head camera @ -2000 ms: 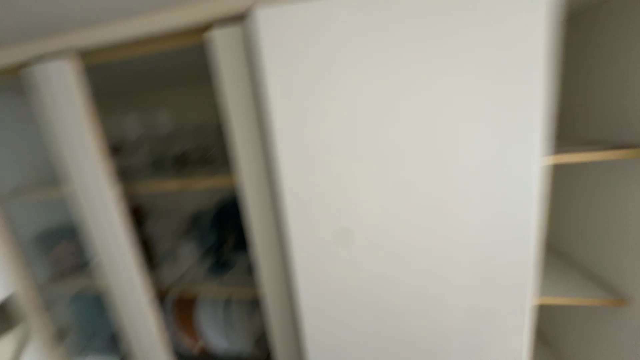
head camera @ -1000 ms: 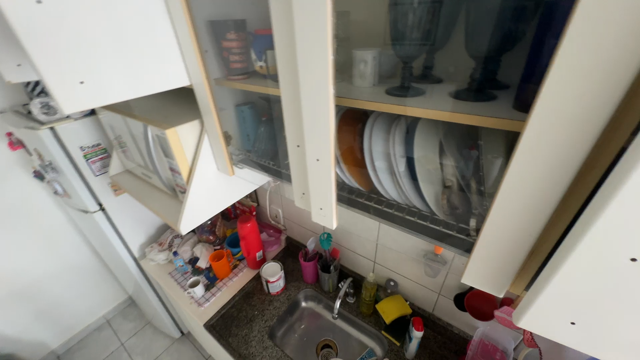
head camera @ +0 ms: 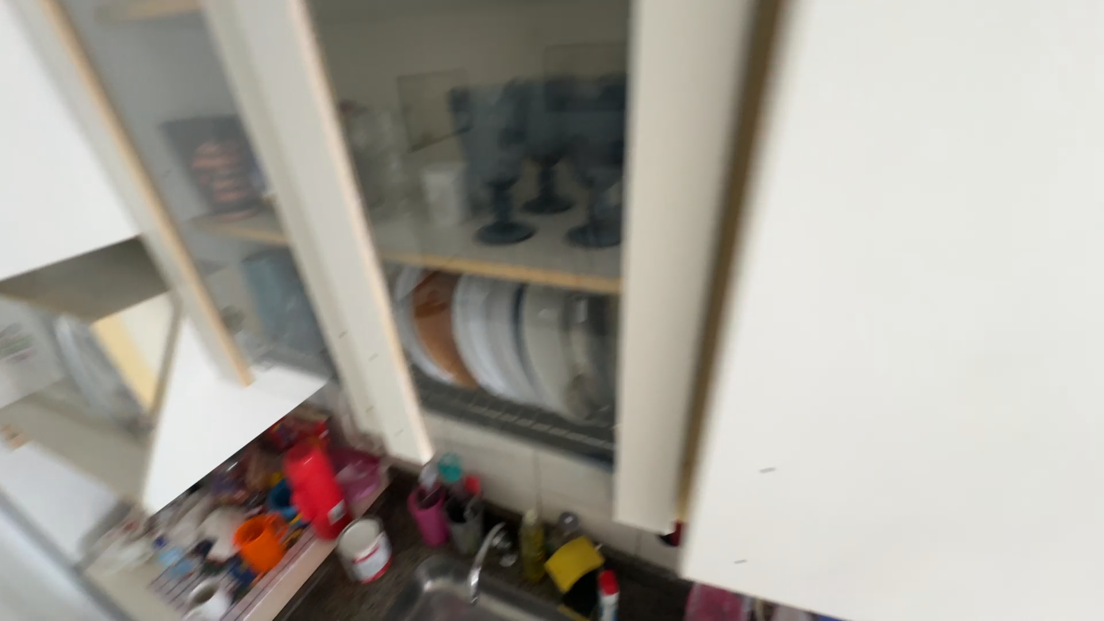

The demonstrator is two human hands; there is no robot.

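Neither my left hand nor my right hand shows in the head view. A wall cupboard with framed glass doors fills the middle. Behind the glass, dark stemmed goblets [head camera: 507, 211] and a white cup [head camera: 445, 193] stand on a shelf [head camera: 509, 269]. Below them, white plates [head camera: 496, 341] and a brown plate [head camera: 440, 328] are upright in a wire dish rack [head camera: 517, 418]. At the right, a plain white cupboard door [head camera: 906, 302] stands large and near. The picture is blurred.
Below are a steel sink [head camera: 431, 595] with a tap [head camera: 480, 561], a yellow cloth or sponge [head camera: 573, 563], a red thermos [head camera: 316, 487], an orange mug [head camera: 260, 543] and a white can [head camera: 364, 549]. The lower corners of the cupboard doors [head camera: 418, 444] jut out over the counter.
The view has swung widely, from the cupboard front down over the sink, then closer to the cupboard and white door. No hand shows in any frame.
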